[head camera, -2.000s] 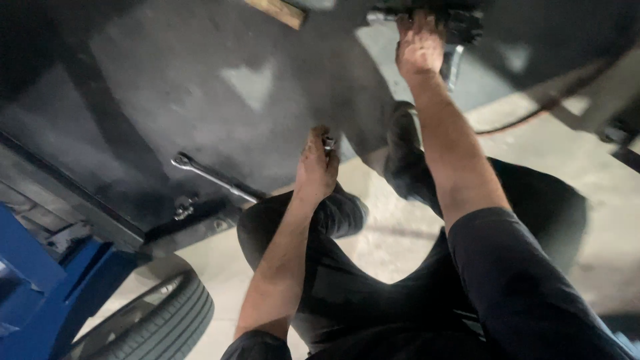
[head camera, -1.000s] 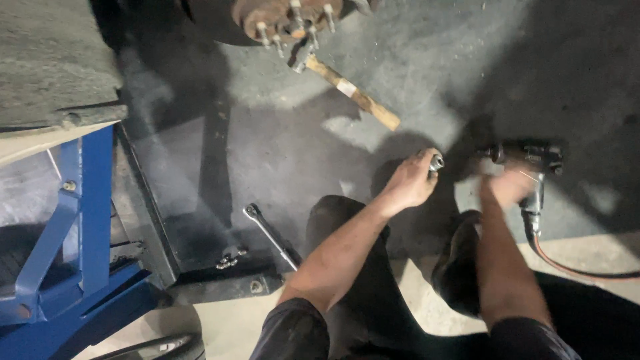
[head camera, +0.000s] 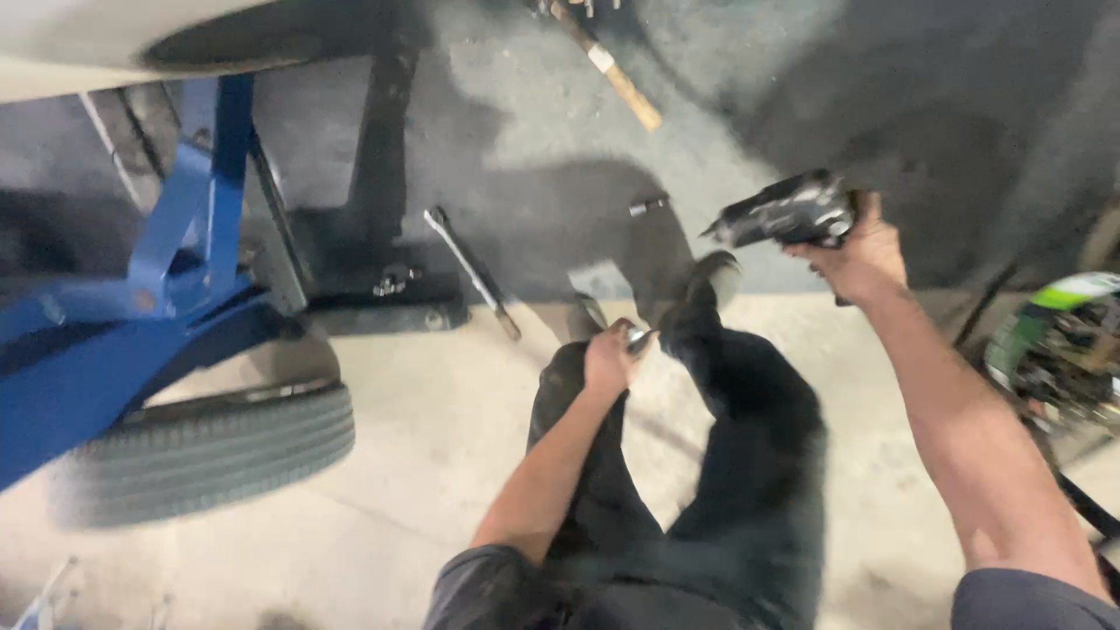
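My right hand (head camera: 862, 254) is closed around the handle of a black impact wrench (head camera: 783, 210), raised at the right with its nose pointing left. My left hand (head camera: 612, 357), low between my knees, is closed on a small metal socket (head camera: 637, 336). Another metal socket (head camera: 649, 206) lies on the dark floor, left of the wrench's nose. A long-handled ratchet (head camera: 472, 273) lies to the left of my left hand. Farther forward lies a hammer with a wooden handle (head camera: 621, 79); its head is at the top edge of the view.
A blue steel lift frame (head camera: 197, 210) stands at the left, with a tyre (head camera: 219, 446) beneath it. Small metal parts (head camera: 394, 281) lie near a dark metal beam (head camera: 394, 317). At the right edge is a green and white machine part (head camera: 1041, 324), blurred.
My right hand has lifted the impact wrench, which lay on the floor one second ago. My left hand has drawn back toward my knees with the socket. The view has shifted.
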